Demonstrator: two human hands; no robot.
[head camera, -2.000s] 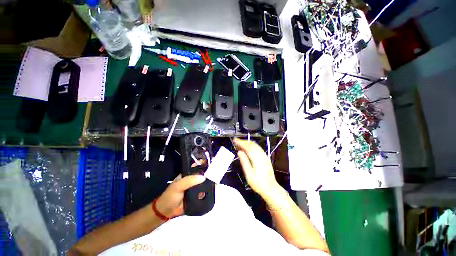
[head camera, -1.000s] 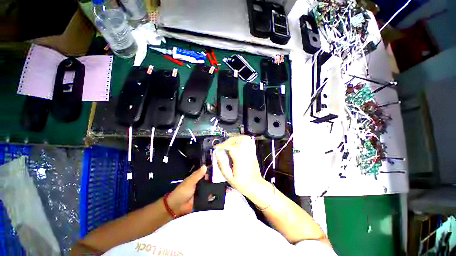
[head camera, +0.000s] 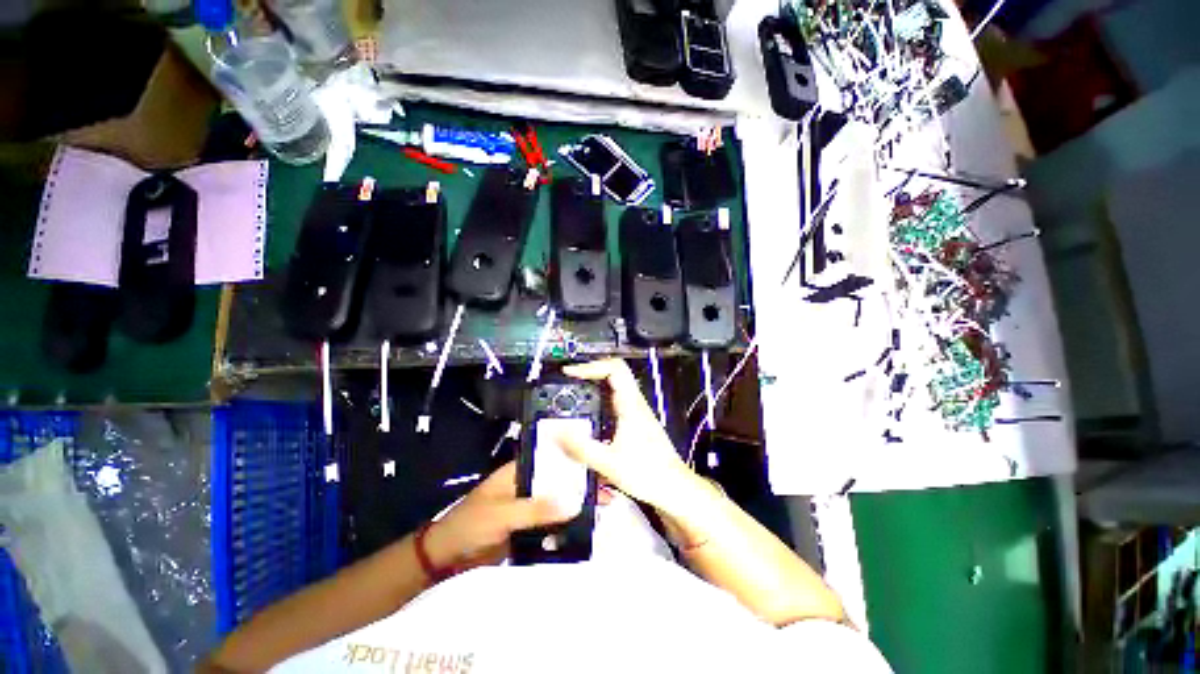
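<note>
A black lock panel housing (head camera: 566, 400) is held upright over my lap at the bench edge. A white rectangle (head camera: 559, 471) lies flat over its middle. My left hand (head camera: 490, 511) grips the housing's lower left side, with its thumb on the white rectangle's lower end. My right hand (head camera: 632, 454) is around the right side, with its thumb on the white rectangle's upper right and a finger at the housing's top end. The fingers behind the housing are hidden.
Several black panels (head camera: 480, 250) line the bench edge, white cables hanging down. Behind them are a blue-and-white glue tube (head camera: 467, 142), red-handled tool (head camera: 530, 148) and silver-rimmed frame (head camera: 608, 169). Circuit boards (head camera: 967, 375) pile at right. A blue crate (head camera: 270, 500) stands lower left, a bottle (head camera: 270, 99) upper left.
The white rectangle, earlier tilted off the housing's right side, now lies flat over it. My right hand has come in from the right and now holds the housing's side.
</note>
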